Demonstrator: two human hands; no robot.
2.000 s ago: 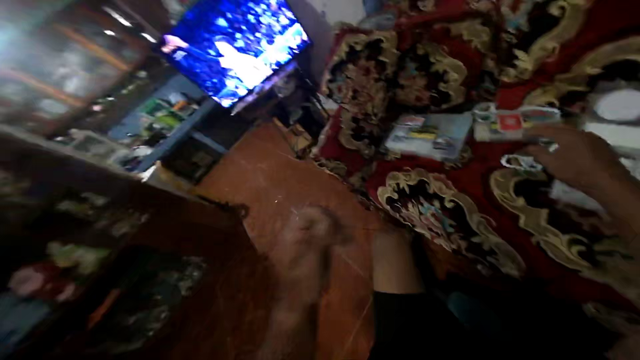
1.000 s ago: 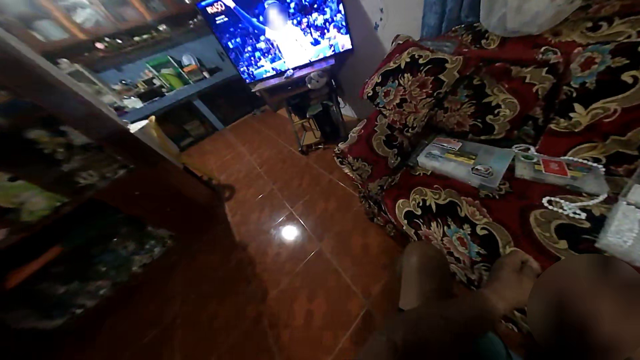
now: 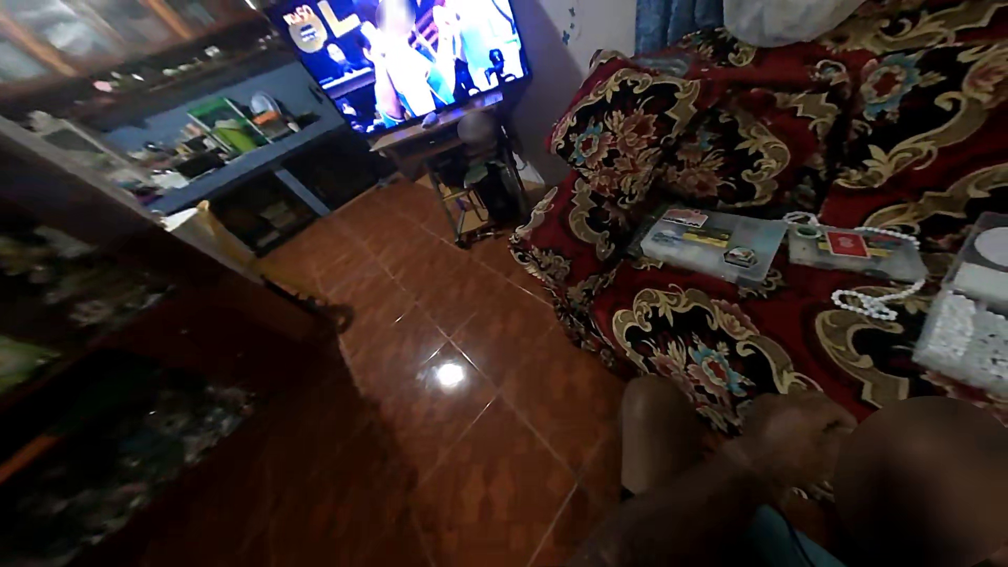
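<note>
My left hand (image 3: pixel 799 441) is low at the right, in front of the sofa seat and between a bent knee (image 3: pixel 661 429) and a large blurred rounded shape, perhaps the other knee. Its fingers look curled, but dim light hides whether anything is in them. My right hand is not seen. Beyond, on the sofa, lie a clear plastic case (image 3: pixel 709 246) with labels and a second case (image 3: pixel 858 256) with a red card on it. A string of white beads (image 3: pixel 866 303) loops around the second case. At the right edge sits a compartment box of white beads (image 3: pixel 961 339).
The sofa (image 3: pixel 787 339) has a red and black floral cover, with a white plastic bag (image 3: pixel 776 20) on its back. A lit television (image 3: pixel 417 59) stands on a small table (image 3: pixel 421 146) ahead. Shelving stands at the left above a tiled floor (image 3: pixel 472 409).
Two seconds ago my right hand was over the sofa by the beads; it is now out of sight. My left hand, earlier over the floor, is now by the sofa. The view has shifted.
</note>
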